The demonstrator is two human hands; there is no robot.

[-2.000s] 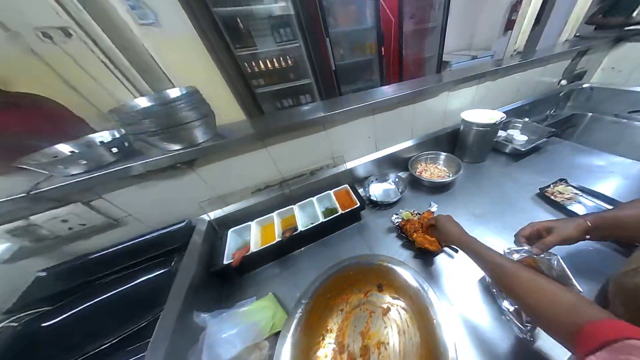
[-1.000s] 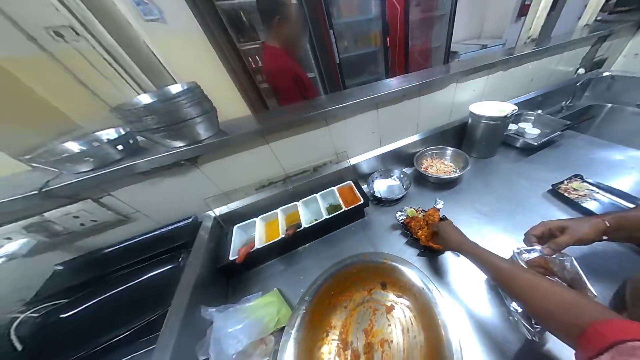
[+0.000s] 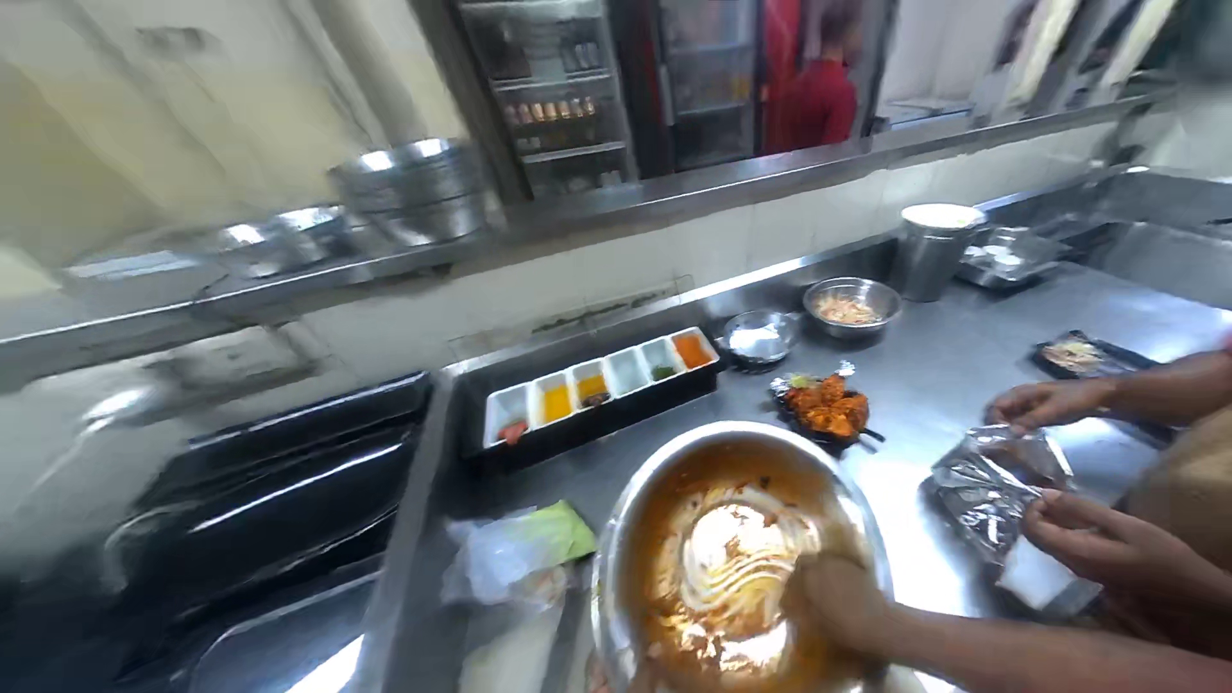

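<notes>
A large steel mixing bowl [image 3: 741, 568] smeared with orange sauce stands at the bottom centre. My right hand [image 3: 835, 599], blurred, reaches over its right rim, fingers inside; their grip is unclear. At the bottom edge, fingertips of my left hand [image 3: 626, 677] lie on both sides of the bowl's left rim; the rest is out of frame. Behind the bowl is a black dish [image 3: 804, 414] of orange-red fried pieces with green garnish. To the right, a co-worker's two hands [image 3: 1088, 539] hold a foil pouch [image 3: 982, 491] with something white beneath.
A black tray of white condiment tubs [image 3: 626, 371] lies along the wall, beside a small steel bowl [image 3: 758, 339] and a bowl of shredded food [image 3: 847, 308]. A clear plastic bag [image 3: 505, 563] lies left of the mixing bowl. A steel canister [image 3: 929, 255] and a black plate [image 3: 1092, 356] stand farther right.
The hand that touched the fried pieces has left them. My right hand is now inside the mixing bowl and my left fingertips are at its rim. The view has swung left.
</notes>
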